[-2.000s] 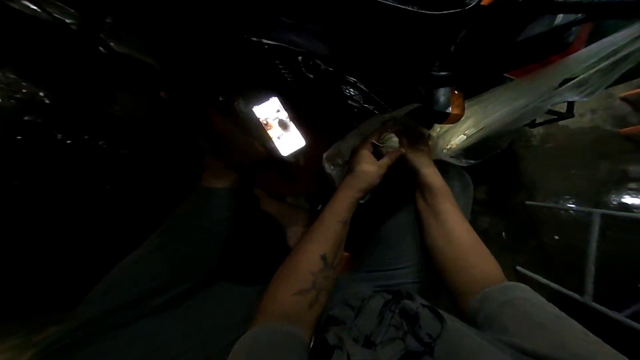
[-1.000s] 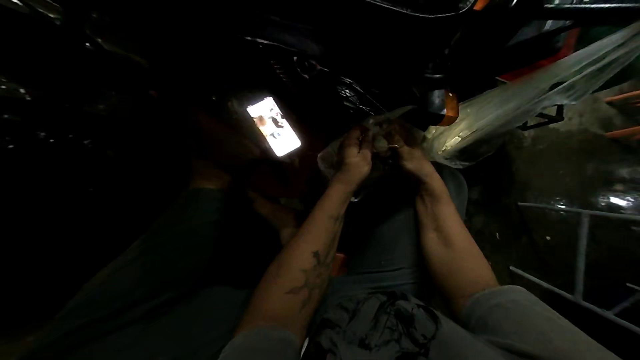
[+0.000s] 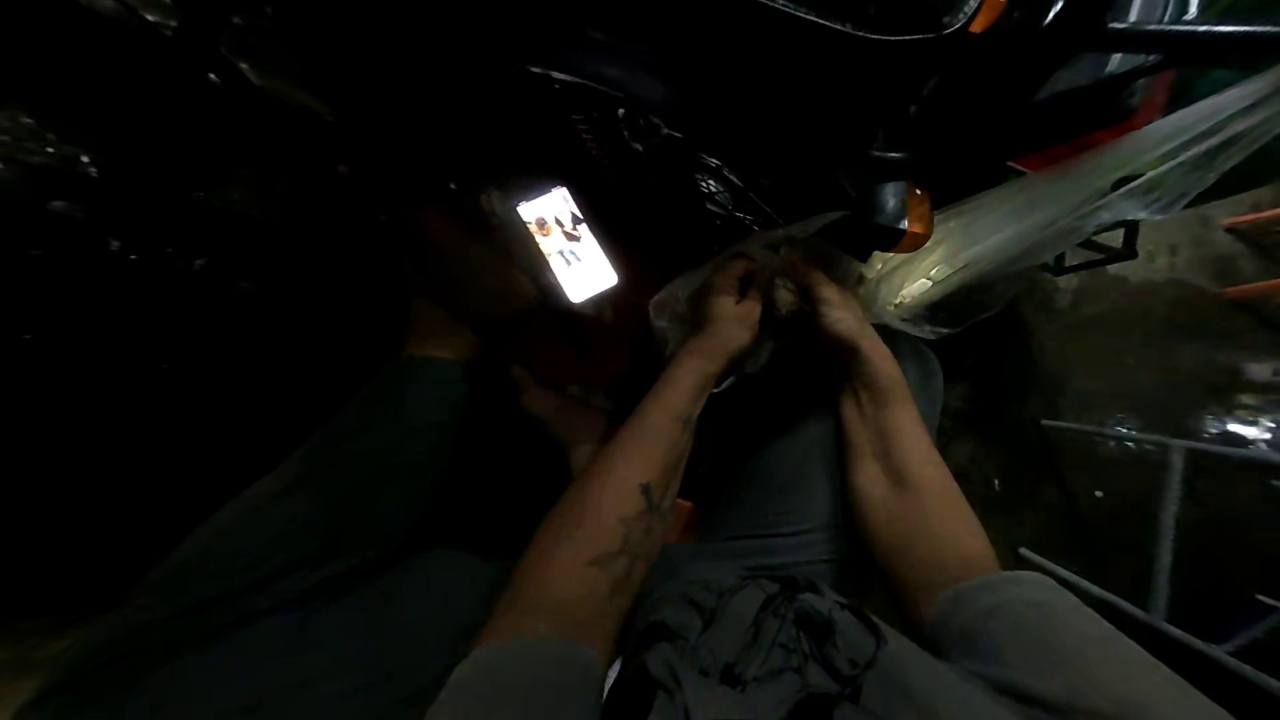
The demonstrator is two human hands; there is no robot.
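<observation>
My left hand [image 3: 732,305] and my right hand [image 3: 832,300] are close together over my knee, in dim light. Between their fingers is a small pale object [image 3: 785,293], too dark to name; which hand grips it I cannot tell. Around and under the left hand lies a thin clear plastic bag or sheet [image 3: 672,315]. The fingertips of both hands are partly lost in shadow. Up and to the left of the hands glows the lit screen of a smartphone [image 3: 568,245].
Translucent plastic sheeting [image 3: 1050,225] stretches to the upper right. An orange lamp [image 3: 915,218] in a dark housing, perhaps a vehicle's turn signal, sits just above my right hand. A metal frame [image 3: 1170,520] stands at the lower right. A bare foot [image 3: 565,415] shows left of my forearm.
Two seconds ago the pale object showed more plainly between my fingers. My hands moved slightly apart after that, and now they are a little closer again.
</observation>
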